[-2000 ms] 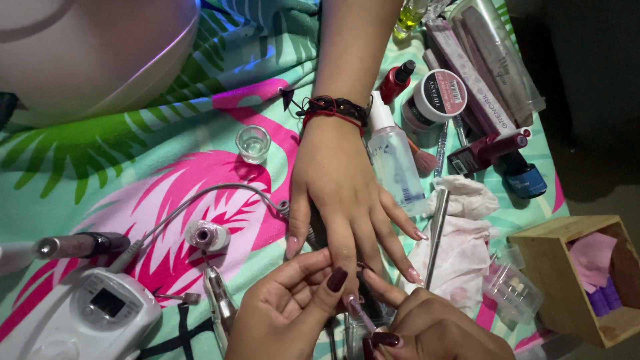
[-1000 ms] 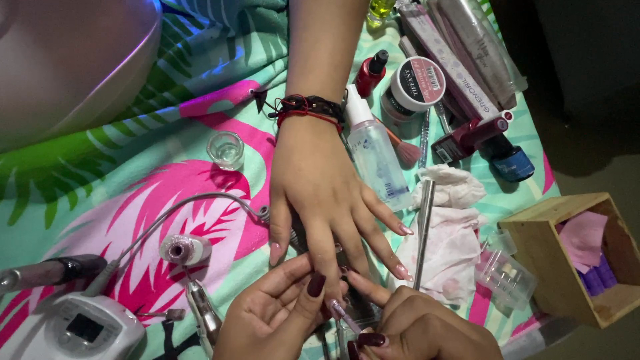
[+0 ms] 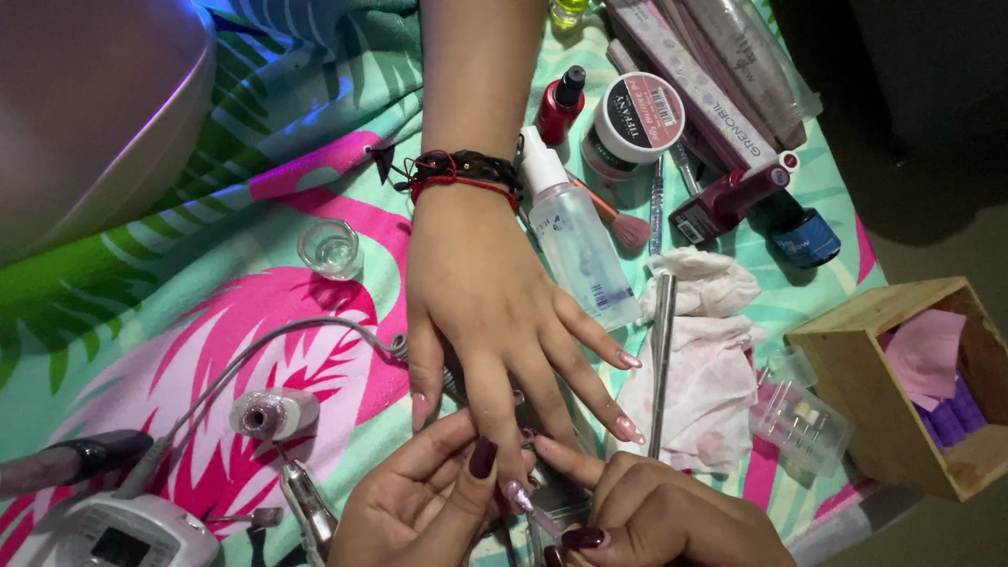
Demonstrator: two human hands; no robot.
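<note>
Another person's hand [image 3: 496,268], wearing black and red cord bracelets [image 3: 465,177], lies palm down with its fingers spread. My left hand [image 3: 433,488], with dark red nails, holds that person's index finger near its tip. In my right hand [image 3: 669,504] is a nail polish brush [image 3: 546,521] with glittery polish, its bristles touching the nail [image 3: 517,494] of the held finger. My right index finger reaches toward the person's middle finger. An open glitter polish bottle [image 3: 264,415] lies on its side to the left, beside a nail drill handpiece [image 3: 307,500].
Left are the drill's control unit [image 3: 130,535], its cord and a small glass cup [image 3: 331,250]. Right are a spray bottle [image 3: 583,248], a lidded jar [image 3: 636,122], polish bottles, crumpled wipes [image 3: 701,386], a metal rod [image 3: 663,362], a clear bit case [image 3: 803,429] and a wooden box [image 3: 850,339].
The view has shifted slightly. Both my hands stay at the person's index finger; the brush now lies on its nail.
</note>
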